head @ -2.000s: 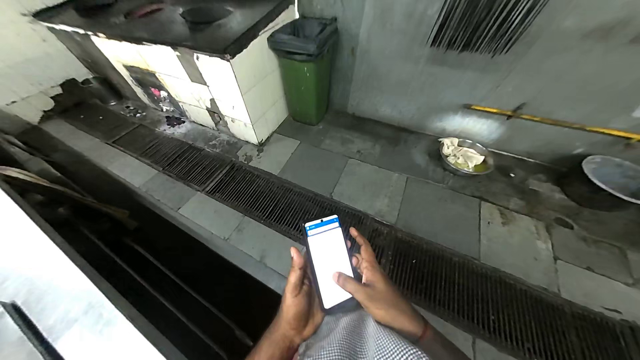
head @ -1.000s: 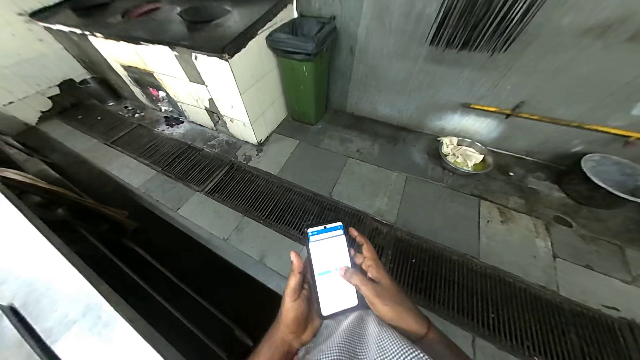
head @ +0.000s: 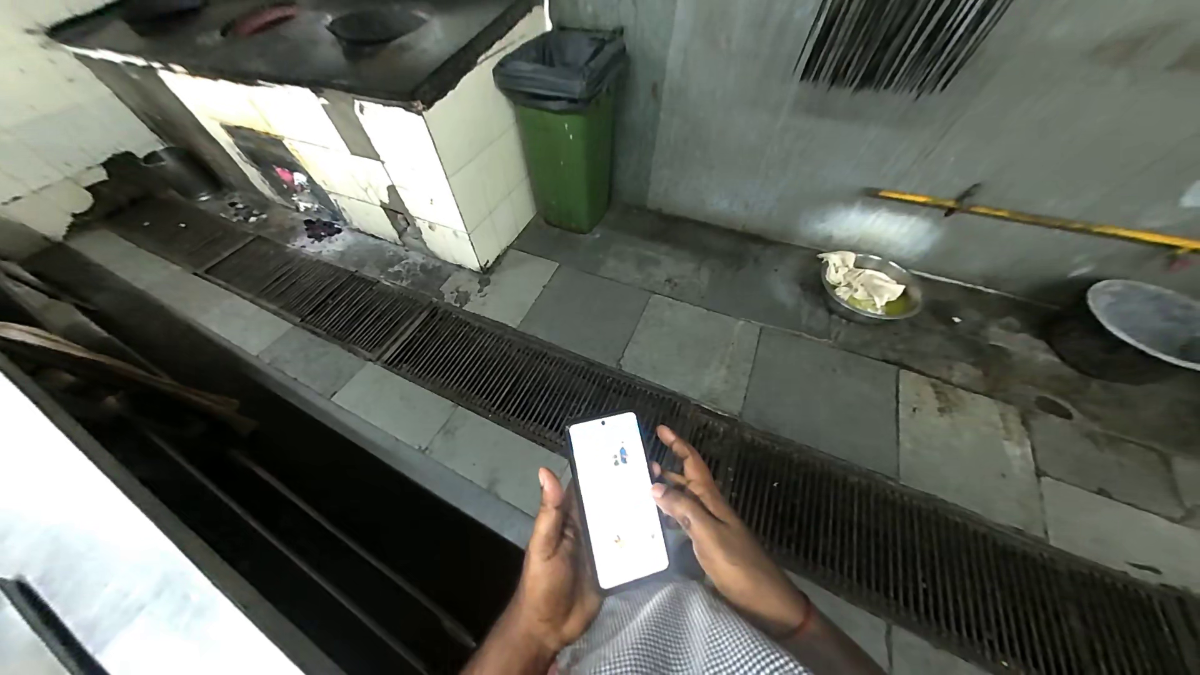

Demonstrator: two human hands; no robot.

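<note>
A smartphone (head: 619,502) with a bright, mostly white screen lies between my hands, low in the middle of the head view. My left hand (head: 558,572) supports its left edge and lower back, thumb pointing up beside the frame. At the right edge is my right hand (head: 717,534), its thumb tip by the side of the screen and its fingers spread behind and beyond the edge. Just below the phone shows checked cloth (head: 675,633). A thin red thread circles my right wrist.
A metal drain grate (head: 525,375) crosses the stone floor. Beyond stand a tiled stove (head: 403,169) and a green bin (head: 567,159) with a black liner. A metal bowl (head: 867,309) holding cloth and a large pan (head: 1148,319) are by the wall. A white-topped surface (head: 112,553) borders the left.
The phone's screen has turned from a page with a blue top bar to a mostly white one. My right thumb has moved from over the screen to its right edge.
</note>
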